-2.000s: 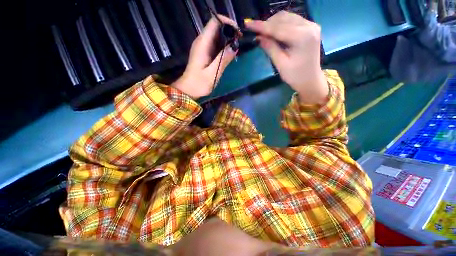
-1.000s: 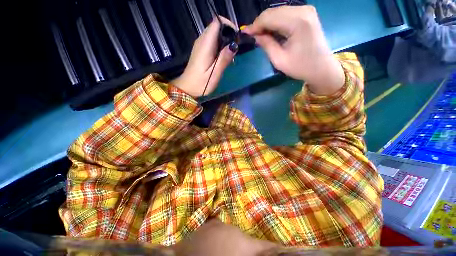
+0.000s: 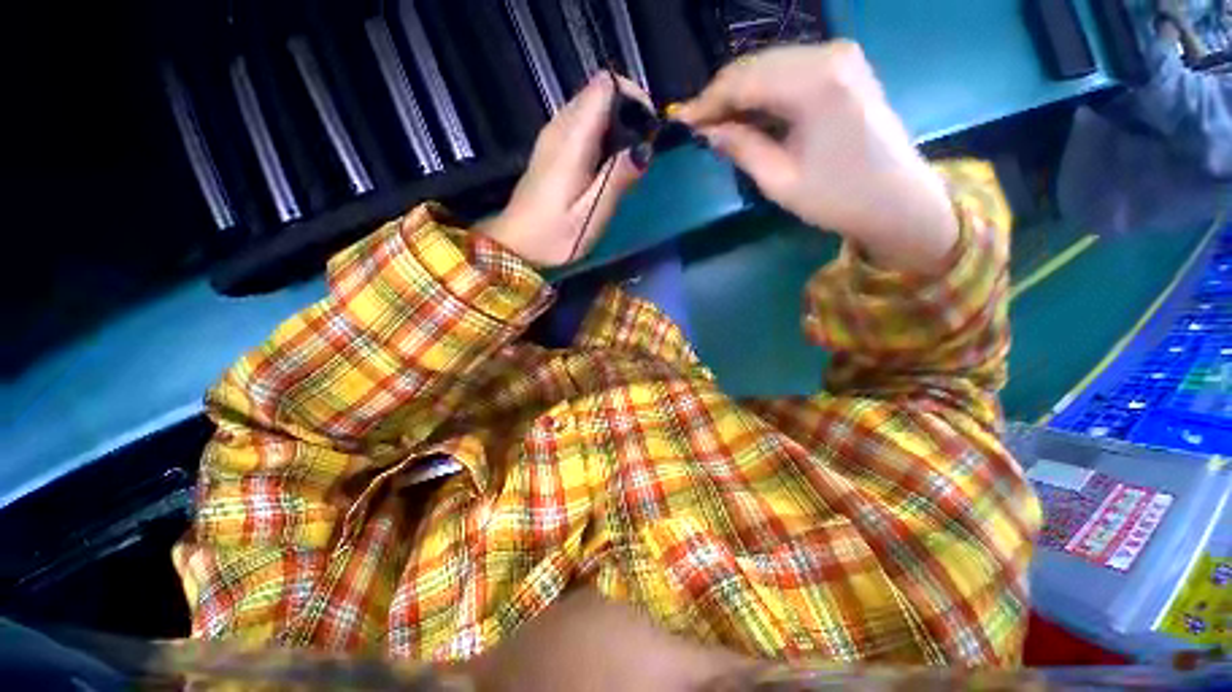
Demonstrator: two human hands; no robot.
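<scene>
My left hand [image 3: 565, 176] is closed around a dark bar [image 3: 627, 122] that shows mostly as a black end at the fingers. A thin black strip [image 3: 591, 214] runs from the fingers down past the palm, and a thin dark line also sticks out above. My right hand [image 3: 831, 142] pinches a small orange-yellow piece [image 3: 674, 111] between thumb and forefinger, right beside the dark end of the bar. The exact contact between them is too small to tell.
A slotted black foam tray [image 3: 338, 216] with silver bars lies on the teal bench [image 3: 115, 372] behind my left hand. Thin dark parts [image 3: 767, 25] are at the back. A grey cabinet [image 3: 1081, 595], blue bins [image 3: 1173, 358] and another person's sleeve [image 3: 1148, 135] are at right.
My right hand has come in from a gap to the bar held in my left hand, its forearm swinging right. The view has shifted slightly, moving the tray and bench a little right.
</scene>
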